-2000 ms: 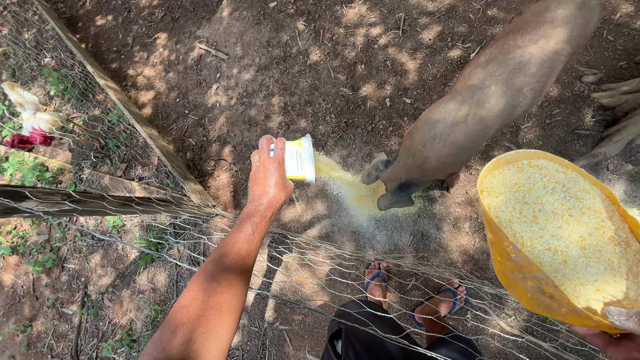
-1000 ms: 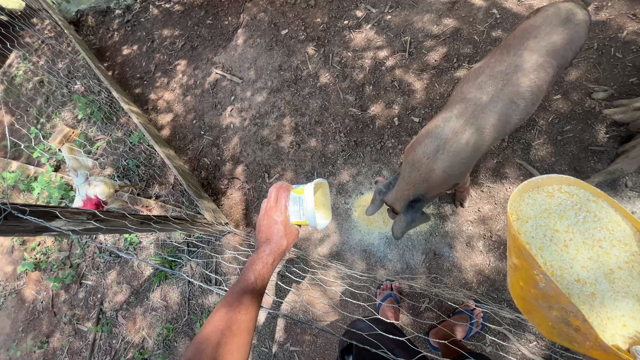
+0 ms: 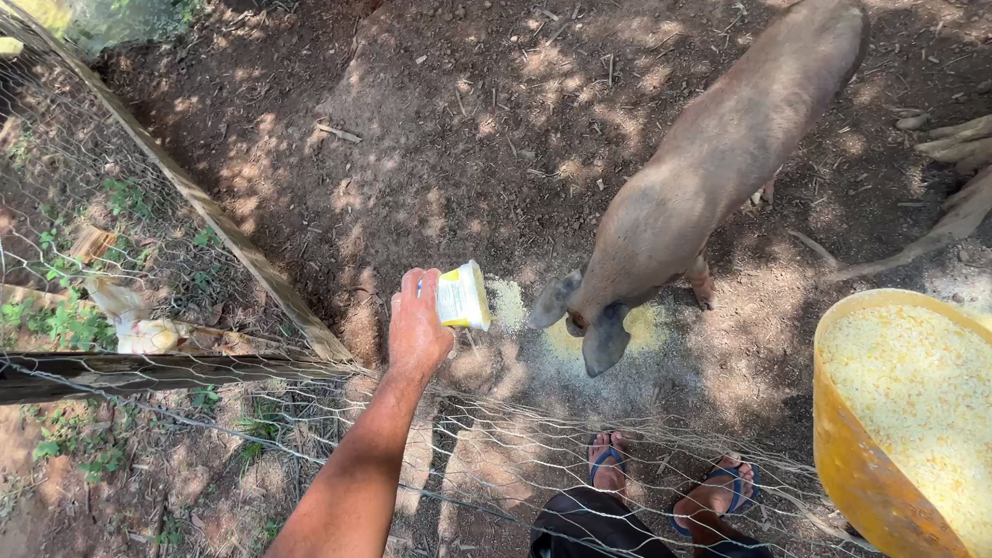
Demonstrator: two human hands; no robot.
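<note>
My left hand [image 3: 420, 322] grips a small white and yellow plastic tub [image 3: 463, 296], tipped on its side with its mouth to the right, beyond the wire fence. Pale ground feed [image 3: 647, 332] lies on the soil, and a brown pig [image 3: 697, 163] has its head down over it. A smaller streak of feed shows just right of the tub's mouth. At the lower right is a yellow plastic container [image 3: 868, 465] full of coarse yellowish-white meal [image 3: 914, 395]. My right hand is out of view.
Wire mesh [image 3: 496, 434] crosses the lower view in front of my sandaled feet [image 3: 608, 465]. A dark wooden post [image 3: 155, 376] and a wooden rail [image 3: 209, 209] meet at the left. A pale chicken [image 3: 143, 325] is beyond them. Tree roots [image 3: 930, 225] lie at the right edge.
The stream of feed seen falling from the tub two seconds ago has stopped. The pig's head remains down at the feed. My right hand, partly visible under the yellow container earlier, is out of view.
</note>
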